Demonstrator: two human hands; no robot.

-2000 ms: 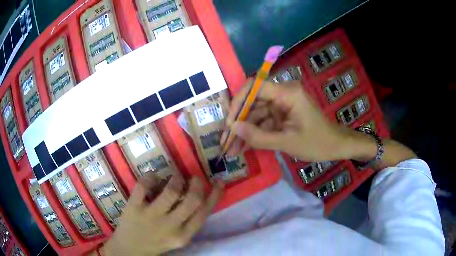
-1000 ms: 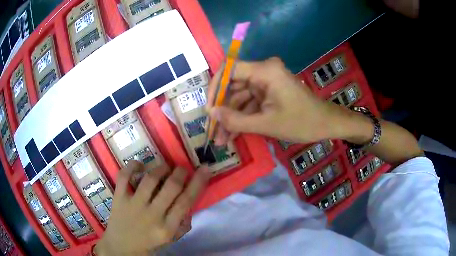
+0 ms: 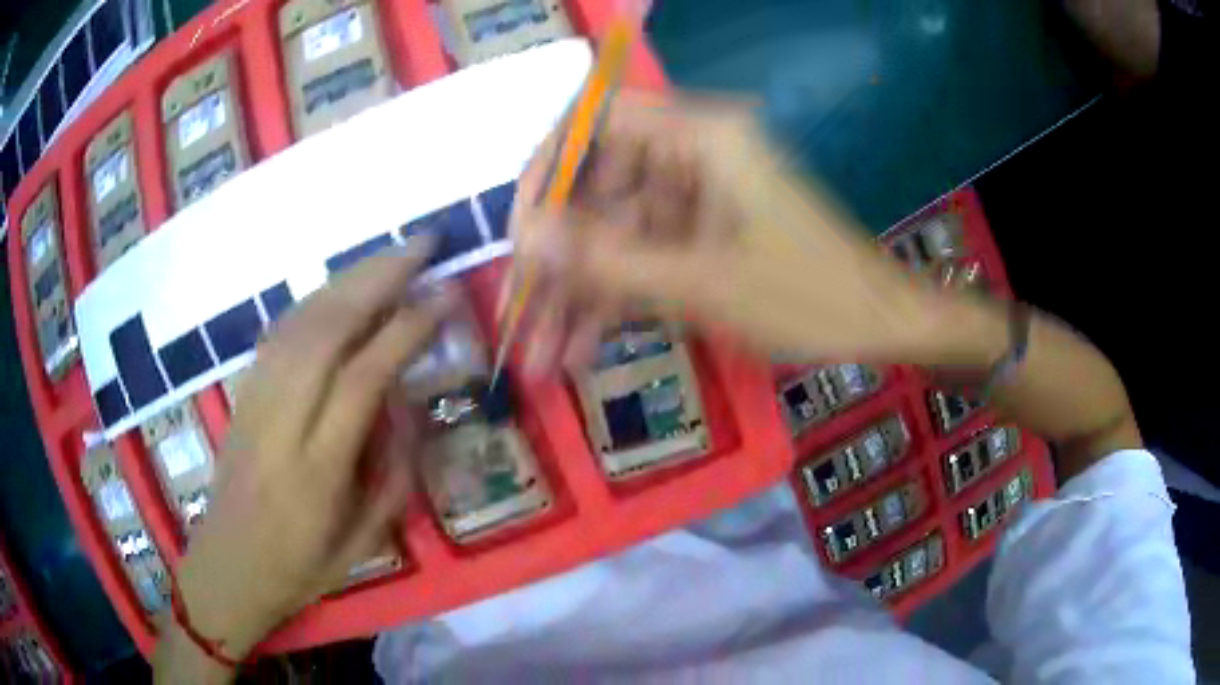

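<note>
My right hand [image 3: 669,228], blurred, holds the orange tweezers [image 3: 585,127] like a pen. Their tips are over a phone [image 3: 488,488] in the tray's near row, with a dark piece at or just by the tips. My left hand [image 3: 308,442] is spread over the tray, fingers at the lower edge of the white backing strip [image 3: 335,174] with its row of black squares [image 3: 187,355]. The phone to the right [image 3: 656,428] has a black square at its lower end. The red foam tray [image 3: 602,522] lies under everything.
Another red tray of phones [image 3: 856,462] lies to the right, below the bench. A strip with dark pieces [image 3: 80,60] is at the upper left. The dark green bench [image 3: 830,80] is behind. Part of a person's hand [image 3: 1117,34] shows at the top right.
The tweezers have left the rightmost near-row phone and are over the phone to its left. My left hand has moved up onto the strip's edge. The tray appears shifted right in view.
</note>
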